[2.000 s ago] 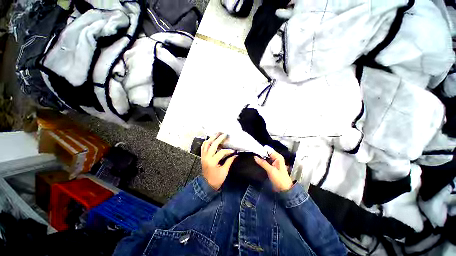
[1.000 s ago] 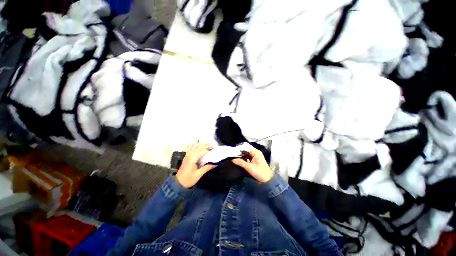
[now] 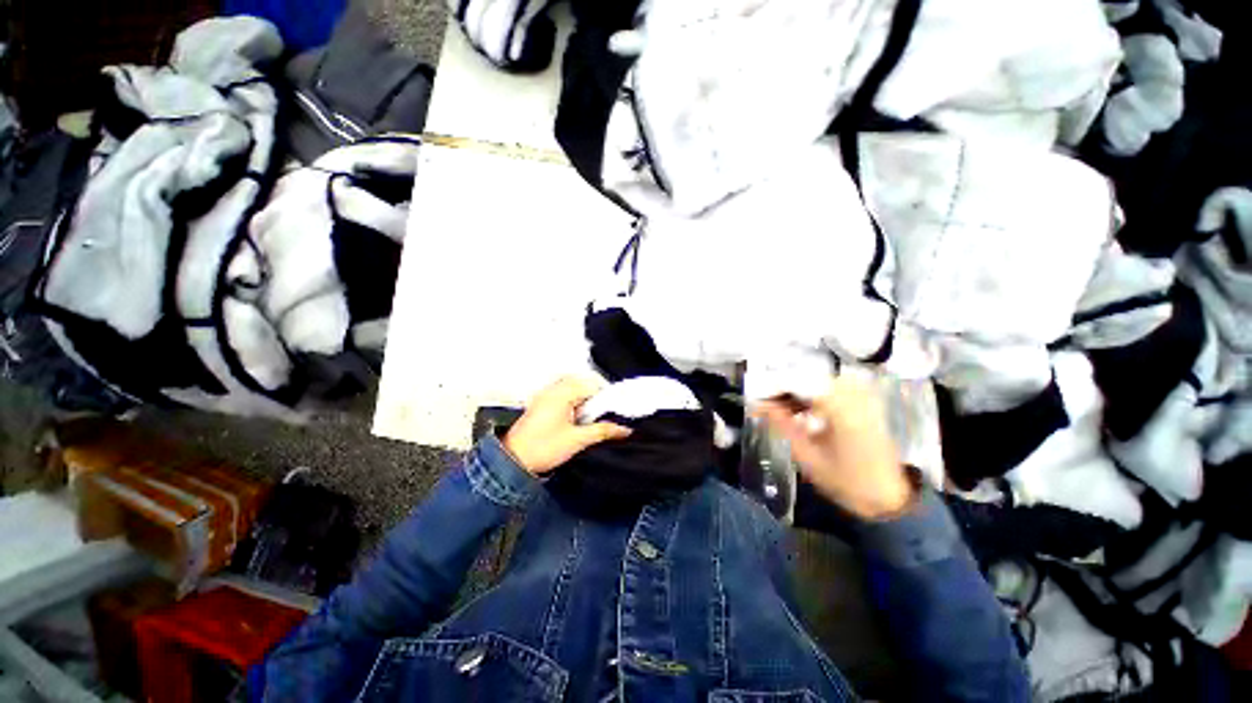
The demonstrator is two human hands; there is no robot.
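Note:
My left hand (image 3: pixel 560 429) grips the edge of a black shell fabric piece (image 3: pixel 645 464) with a white fleece part (image 3: pixel 640 400) showing on top, bunched at my waist at the table's near edge. My right hand (image 3: pixel 849 442) is off the fabric to its right, blurred, with thumb and forefinger close together. Whether a needle or thread is between them cannot be seen. The black piece runs up into the large white fleece-lined jacket (image 3: pixel 755 261) with black seam lines.
A white table (image 3: pixel 481 275) lies ahead and left. A small dark block (image 3: pixel 497 418) is at its near edge. A shiny clear strip (image 3: pixel 769 474) lies below my right hand. More fleece garments (image 3: pixel 179 206) are piled left and right. Crates and a cardboard box (image 3: pixel 165 494) stand lower left.
My right hand has left the black and white edge and swung out to the right. My left hand still holds the fabric. The view has shifted, so table and garments sit further left than at first.

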